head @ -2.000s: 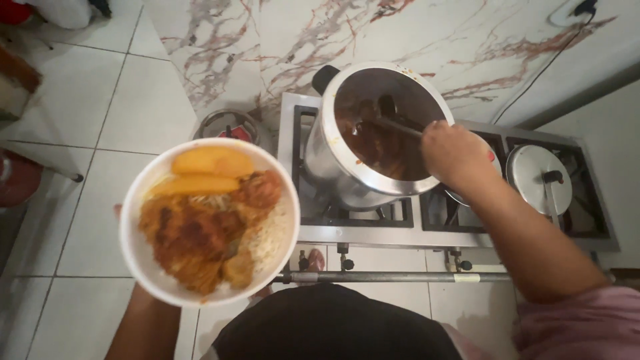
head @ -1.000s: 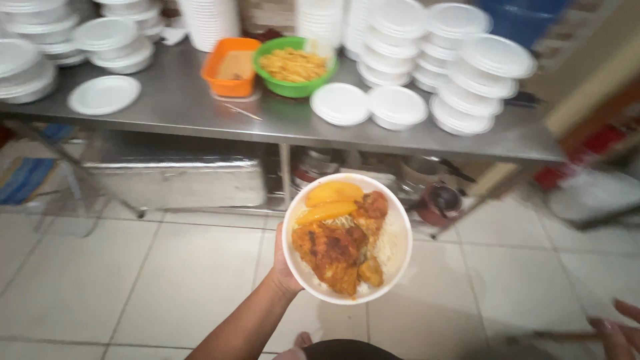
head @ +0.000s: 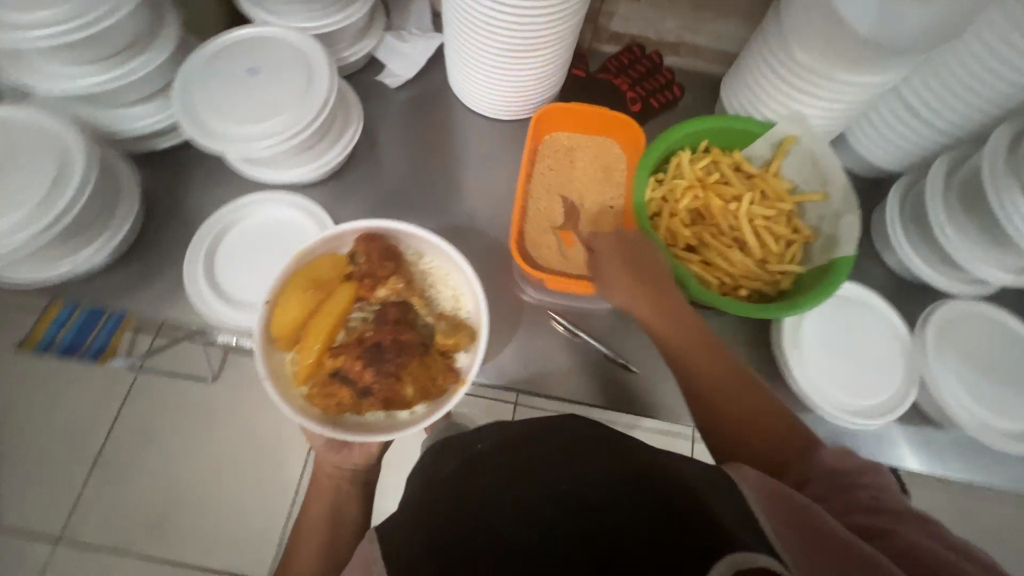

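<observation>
My left hand (head: 348,452) supports a white foam bowl (head: 272,376) from below. Cooked meat (head: 384,360), yellow pieces (head: 308,312) and white rice (head: 440,284) fill the bowl. My right hand (head: 624,268) reaches into an orange plastic container (head: 524,192) of tan, grainy meal (head: 580,168); its fingers are at a spoon (head: 568,220) in the meal, with the handle mostly hidden by the hand. Beside the container, on its right, is a green plastic bowl (head: 836,280) of French fries (head: 736,220), partly lined with white paper.
On the steel table (head: 432,160) stand stacked white bowls (head: 516,48), lidded white containers (head: 256,88) and white lids (head: 252,256). Metal tongs (head: 592,342) lie near the front edge. A black and red glove (head: 640,80) lies behind the orange container.
The view has swung from the stove to the table. My right hand, earlier stirring in a pot there, is now at the spoon in the orange container. My left hand still holds the foam bowl.
</observation>
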